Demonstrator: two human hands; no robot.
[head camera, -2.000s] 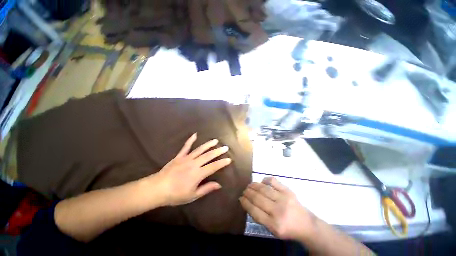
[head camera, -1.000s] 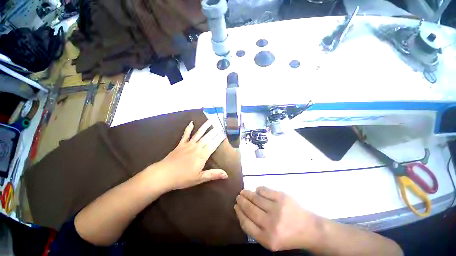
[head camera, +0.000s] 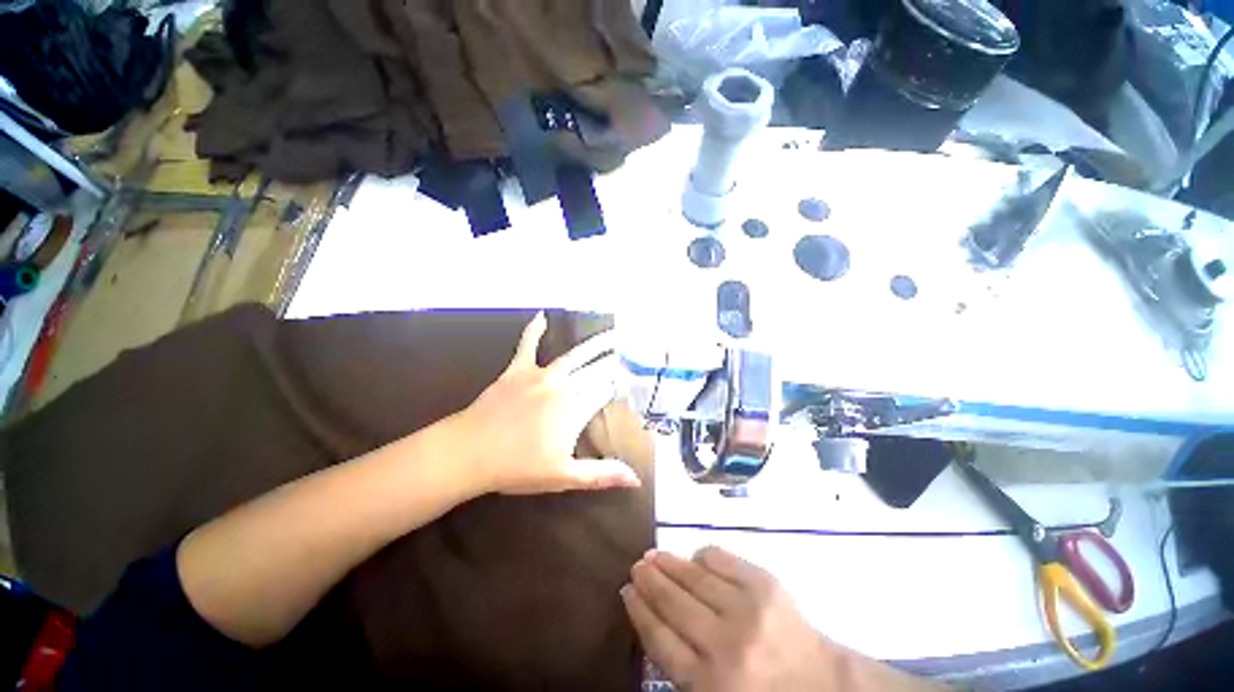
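Note:
A wide dark-brown garment panel (head camera: 393, 514) lies flat on the white machine table, its right edge running up to the needle area. My left hand (head camera: 548, 419) lies spread on the panel near the presser foot, its fingertips in bright glare. My right hand (head camera: 711, 615) is at the panel's right edge lower down, fingers together and bent, the edge at its fingertips. The sewing machine head (head camera: 866, 311) is white with a blue stripe. Its shiny metal lever guard (head camera: 742, 416) stands right of my left fingers. The needle is too small and bright to make out.
A pile of brown pieces (head camera: 420, 88) with black tabs (head camera: 582, 203) lies behind the panel. Scissors with red and yellow handles (head camera: 1076, 595) and a flat black object (head camera: 907, 469) lie under the machine arm. A black round container (head camera: 945, 52) stands behind the machine.
The camera view has shifted, so the machine head appears lower and farther right. My left hand still rests spread on the panel, and my right hand stays at the edge.

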